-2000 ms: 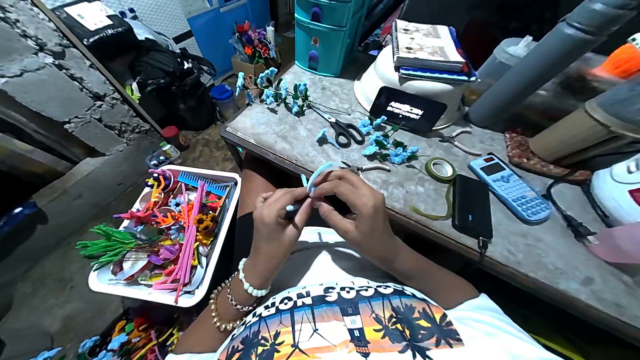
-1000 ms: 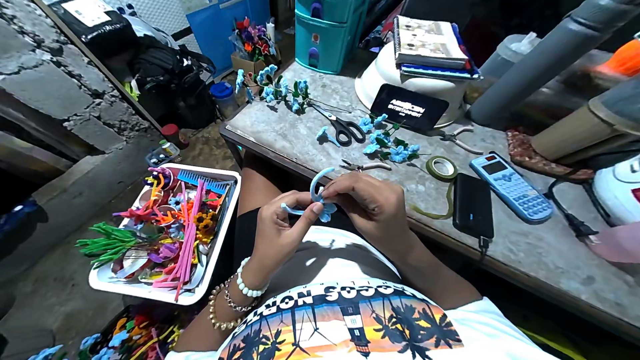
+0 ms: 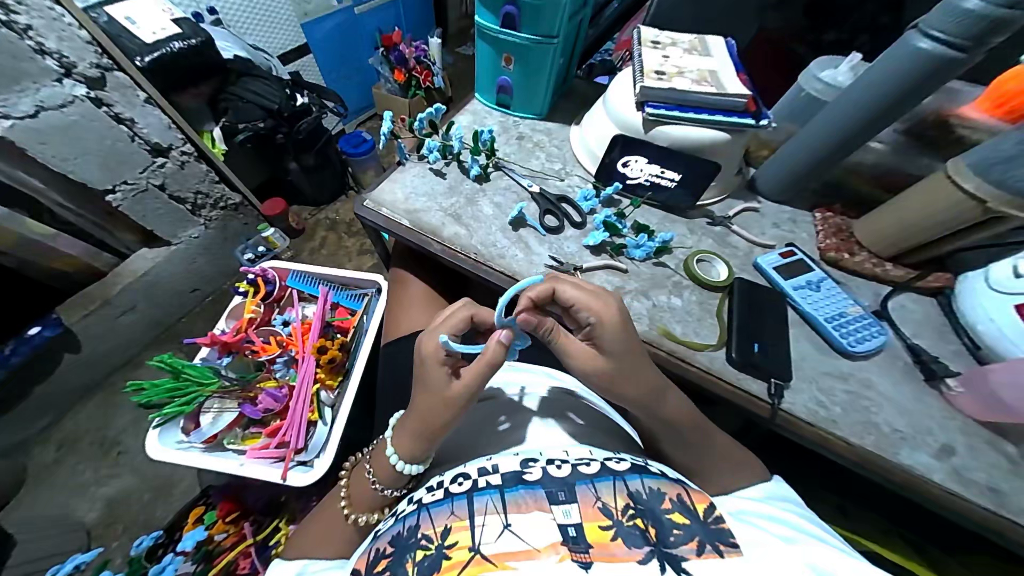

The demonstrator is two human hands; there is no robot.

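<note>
Above my lap, both hands pinch a light blue pipe cleaner [image 3: 506, 302] bent into curves and loops. My left hand [image 3: 458, 360] grips it between thumb and index finger, with one end sticking out to the left. Thumb and fingers of my right hand [image 3: 578, 326] hold the looped part; the exact twist is hidden by the fingertips. Beyond the hands, on the table, lie small pliers [image 3: 588, 266], black-handled scissors [image 3: 552, 204], a single blue pipe-cleaner flower [image 3: 522, 216] and a cluster of blue flowers with green leaves [image 3: 628, 228].
A white tray [image 3: 374, 320] of colourful pipe cleaners is at my left. The concrete table [image 3: 448, 210] bears flower stems [image 3: 448, 144], green tape [image 3: 709, 269], a power bank [image 3: 758, 332], a calculator [image 3: 820, 300], more pliers [image 3: 740, 224] and a phone [image 3: 656, 174] against a white tub.
My fingers have shifted on the blue pipe cleaner, which has become more curved and looped since the oldest frame. Things on the table have stayed where they were.
</note>
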